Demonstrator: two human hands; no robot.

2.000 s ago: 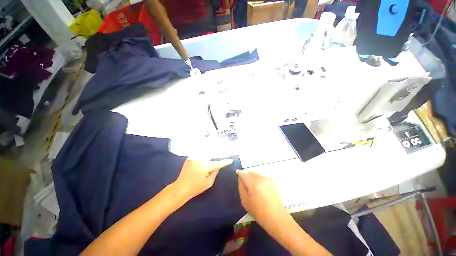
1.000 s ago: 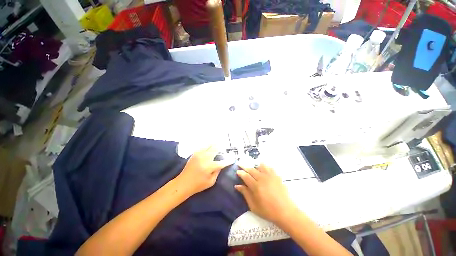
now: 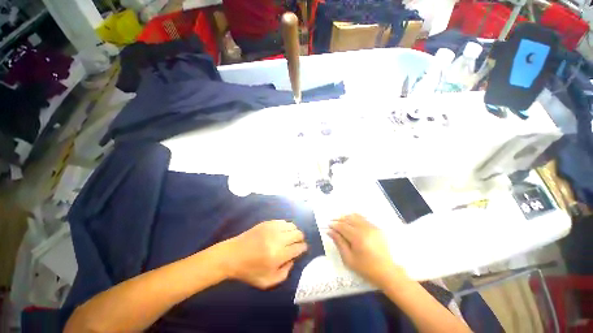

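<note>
A large navy cloth covers the left of the white sewing table and drapes over its front edge. Its right edge lies at the bright presser foot and needle area. My left hand rests on the cloth below the needle, its fingers curled on the fabric; whether it pinches a fold is hidden. My right hand lies on the white table just right of the cloth's edge, fingers slightly bent and apart, holding nothing visible. The white sewing machine head stretches to the right, washed out by glare.
A mobile phone lies right of the needle, with a control panel beyond. Navy pieces lie at the back left. A wooden rod, clear bottles and a dark thread cone with a blue patch stand behind.
My left hand has moved down from the needle onto the cloth. My right hand has come off the cloth edge and shifted right onto the table. The cloth edge now extends past the needle area.
</note>
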